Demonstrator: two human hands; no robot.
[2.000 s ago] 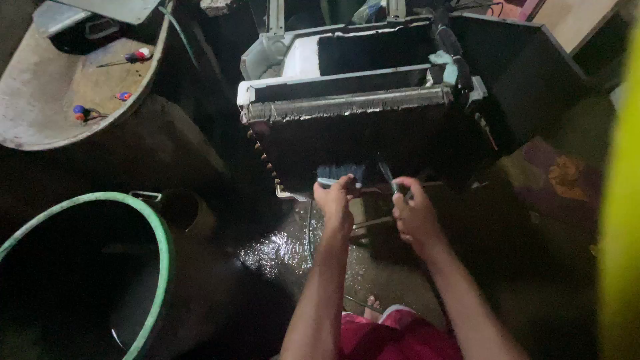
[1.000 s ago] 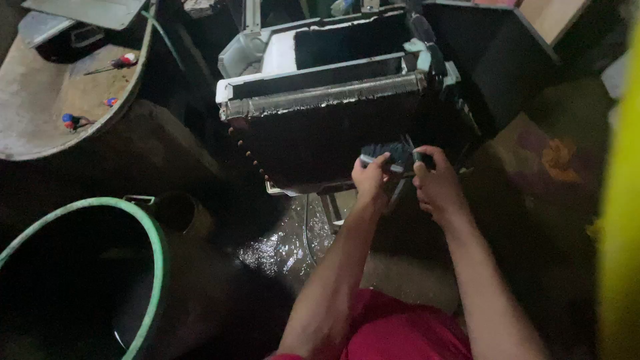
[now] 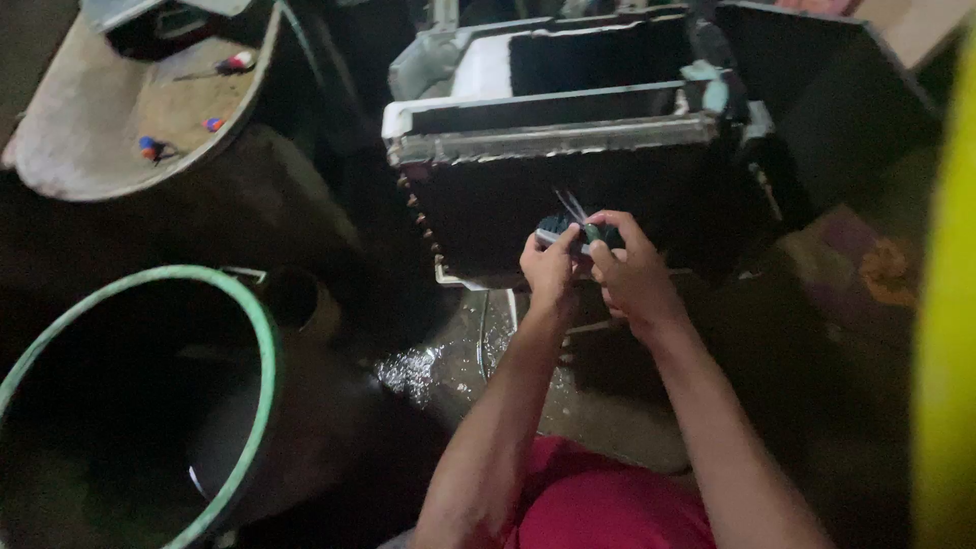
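Observation:
An opened air-conditioner unit stands ahead of me, its dark coil face toward me and copper pipe bends down its left edge. In front of the coil, my left hand grips a brush with dark bristles and a pale grey back. My right hand is closed on a small greenish thing beside the brush; thin pale streaks, perhaps water or prongs, rise from it. The two hands are close together, and whether they touch is unclear. The fingers partly hide both held things.
A large dark tub with a green rim stands at lower left. Screwdrivers and small red-and-blue-ended items lie in a worn basin at upper left. A thin hose runs over the wet floor. Something yellow borders the right.
Two seconds ago my hands were apart, low before the coil; they have come together, and the brush has moved right along the unit. Both hands keep their hold.

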